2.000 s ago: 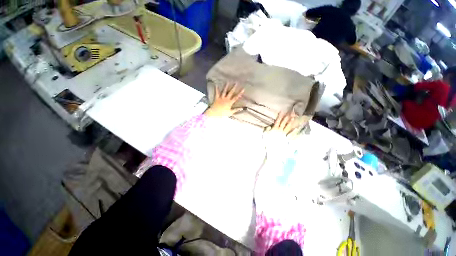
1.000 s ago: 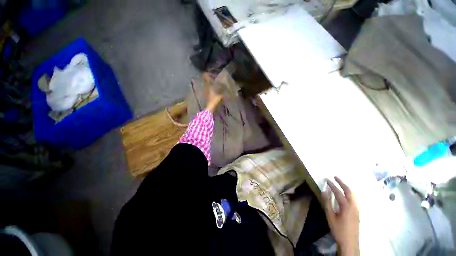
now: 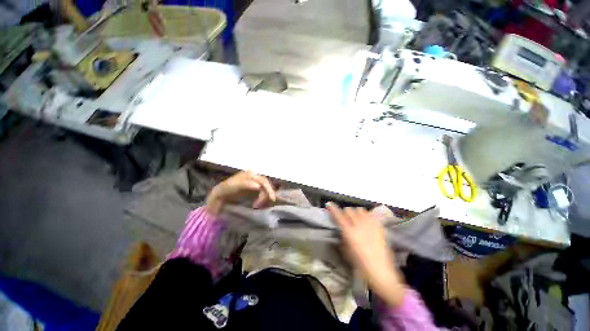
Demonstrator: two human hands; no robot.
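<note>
A taupe garment piece lies over my lap below the front edge of the white table. My left hand is at its left part, fingers bent onto the cloth. My right hand grips its upper edge right of the middle. The cloth between the hands is bunched and blurred. Another taupe cloth piece lies at the table's far side. Yellow-handled scissors lie on the table to the right.
The white sewing machine stands at the right, with a cream control panel behind it. A neighbouring machine and a cream bin are at upper left. A small black tool lies right of the scissors.
The view has swung back from the floor at left to the table. My left hand has come from the cloth low at left to my lap. My right hand has left the table edge and taken hold of cloth.
</note>
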